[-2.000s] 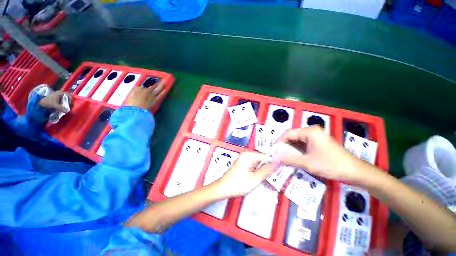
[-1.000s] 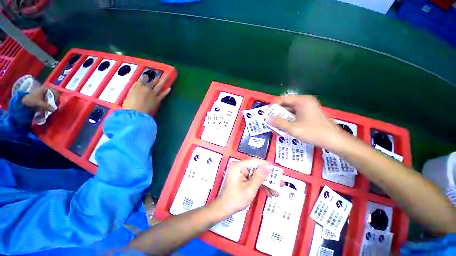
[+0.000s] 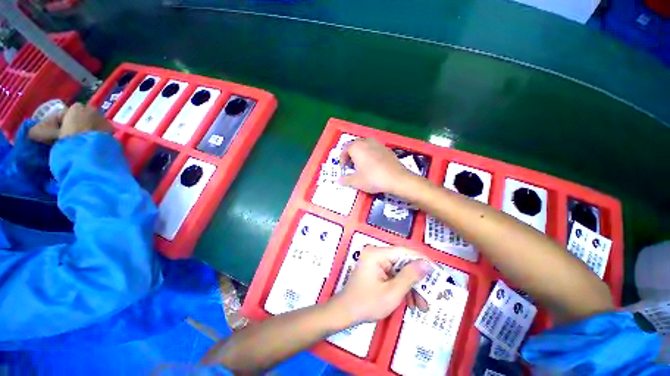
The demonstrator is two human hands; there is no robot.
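A red tray (image 3: 290, 220) with two rows of compartments holds white and dark phones or back covers. Loose printed labels lie over several of them, such as the tilted label (image 3: 505, 314) at the lower right. My left hand (image 3: 383, 285) pinches small printed labels (image 3: 433, 285) between thumb and fingers above the front row. My right hand (image 3: 373, 167) reaches across to the upper-left compartment, its fingertips closed on a label over the white phone (image 3: 334, 194) there. The fingers partly hide that label. My right forearm covers part of the back row.
Another worker's blue sleeve (image 3: 110, 198) and hands are at the left, by a second red tray (image 3: 253, 110) of phones. Stacked red trays (image 3: 33, 81) stand beyond it. A white roll (image 3: 652, 270) is cut off at the right edge. The green surface (image 3: 367, 66) runs behind.
My right hand has moved left, from the second compartment to the upper-left one. My left hand still pinches labels. The other worker's hand has left the second tray's right end.
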